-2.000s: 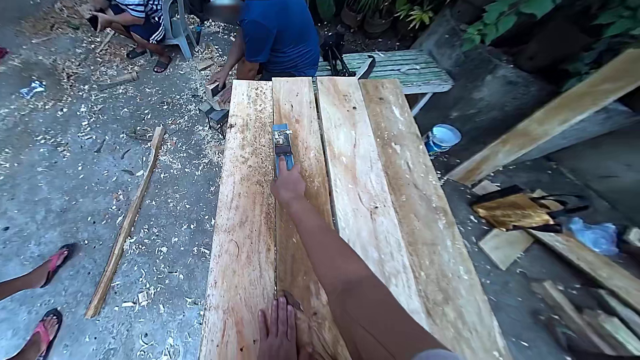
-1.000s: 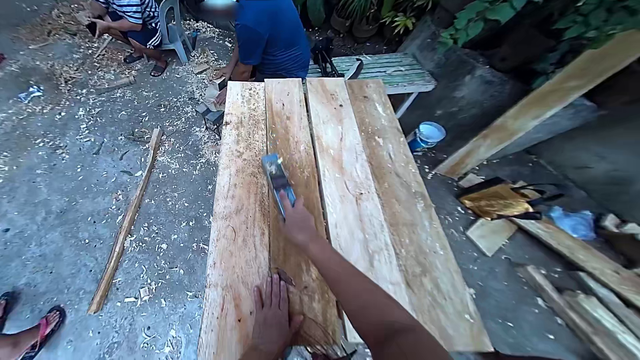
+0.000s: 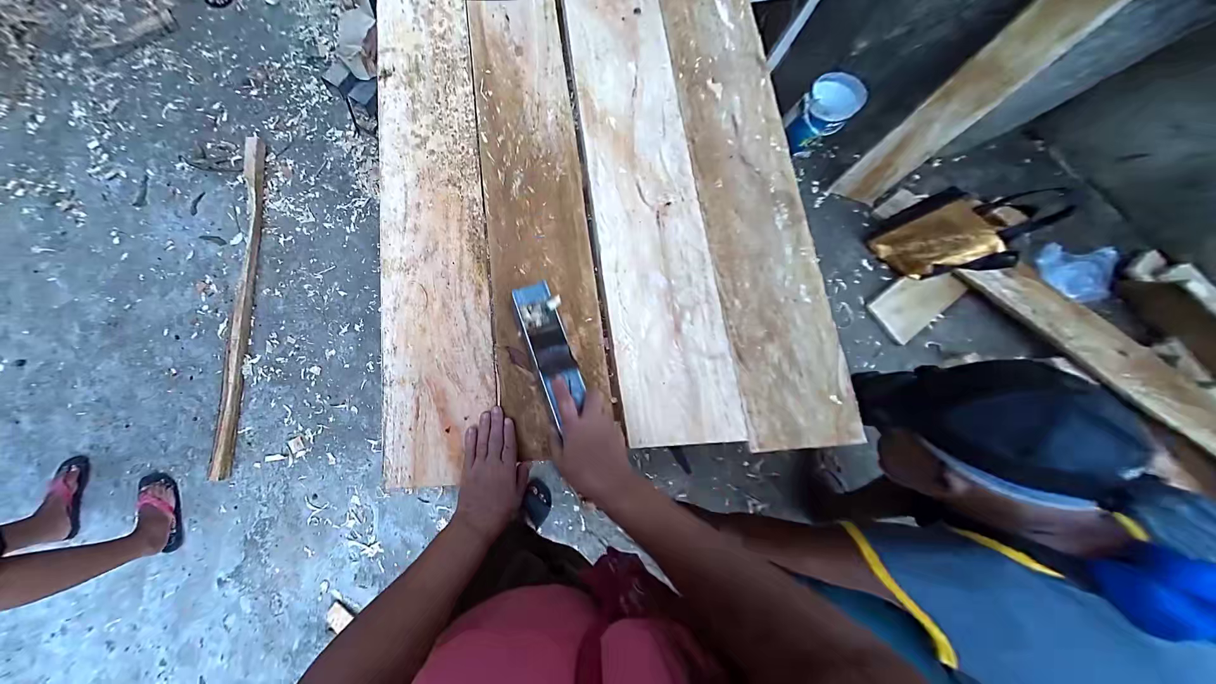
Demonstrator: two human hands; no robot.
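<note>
My right hand [image 3: 591, 445] grips the rear end of a blue metal hand plane [image 3: 551, 351]. The plane rests on the second wooden plank [image 3: 537, 190] from the left, close to the plank's near end, with a pale shaving on top. My left hand [image 3: 491, 465] lies with fingers extended over the near ends of the leftmost plank [image 3: 432, 285] and the second one, left of the plane, and holds nothing. Two more planks, a pale one [image 3: 655, 285] and a browner one [image 3: 769, 285], lie alongside on the right, with a dark gap beside the pale one.
A person in a dark cap [image 3: 1007, 427] is close at my right. Another person's sandalled feet [image 3: 160, 508] stand at the left, near a long wooden strip [image 3: 242, 313]. Beyond the planks on the right are a blue bucket [image 3: 825, 109], a gold bag [image 3: 940, 237] and loose boards [image 3: 1073, 328].
The view has tilted down. My right hand has drawn the plane along the plank to its near end. A person in a dark cap has come into view at the right.
</note>
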